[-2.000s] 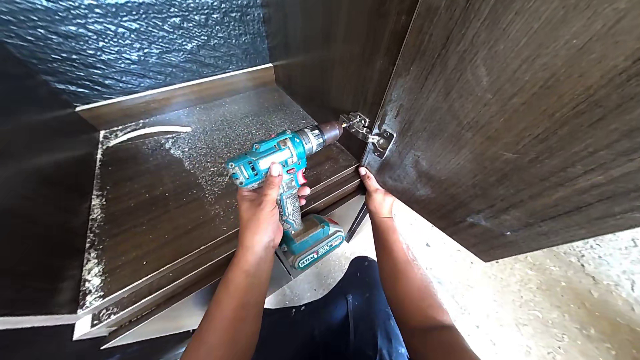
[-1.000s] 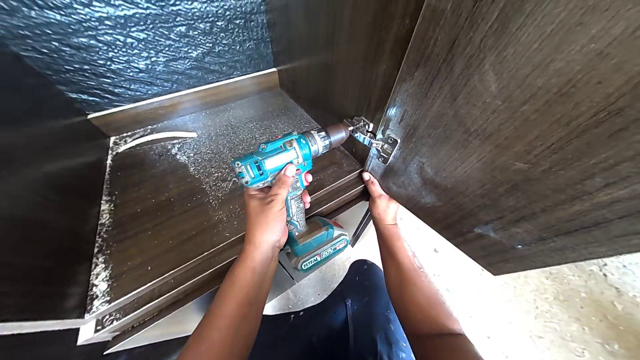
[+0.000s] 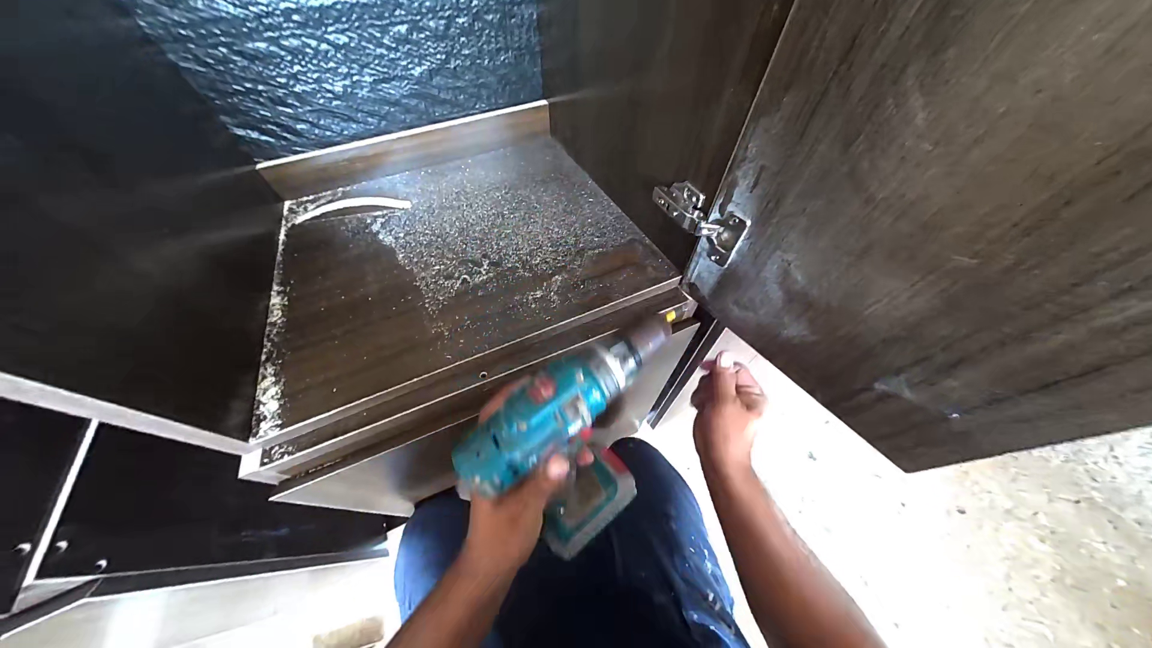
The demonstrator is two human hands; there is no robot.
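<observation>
A teal cordless drill [image 3: 540,418], blurred, is gripped by my left hand [image 3: 522,504] above my lap, its chuck pointing up and to the right, with a small yellow spot near its tip. My right hand [image 3: 729,409] is off the drill, below the open cabinet door [image 3: 945,225]; its thumb and forefinger are close together, and whether something small lies between them cannot be told. A metal cabinet hinge [image 3: 702,220] joins the door to the dark side panel [image 3: 648,117]. Neither hand touches the hinge.
Drilling dust and chips cover part of the wood-grain cabinet floor [image 3: 360,315]. A curved white strip [image 3: 351,207] lies near its back left corner. Dark cabinet fronts [image 3: 189,504] stand at the lower left. The pale, debris-strewn floor [image 3: 1017,540] shows at the lower right.
The drill in my left hand has come away from the hinge, down toward my lap. My right hand has left the door's lower edge near the hinge and moved lower.
</observation>
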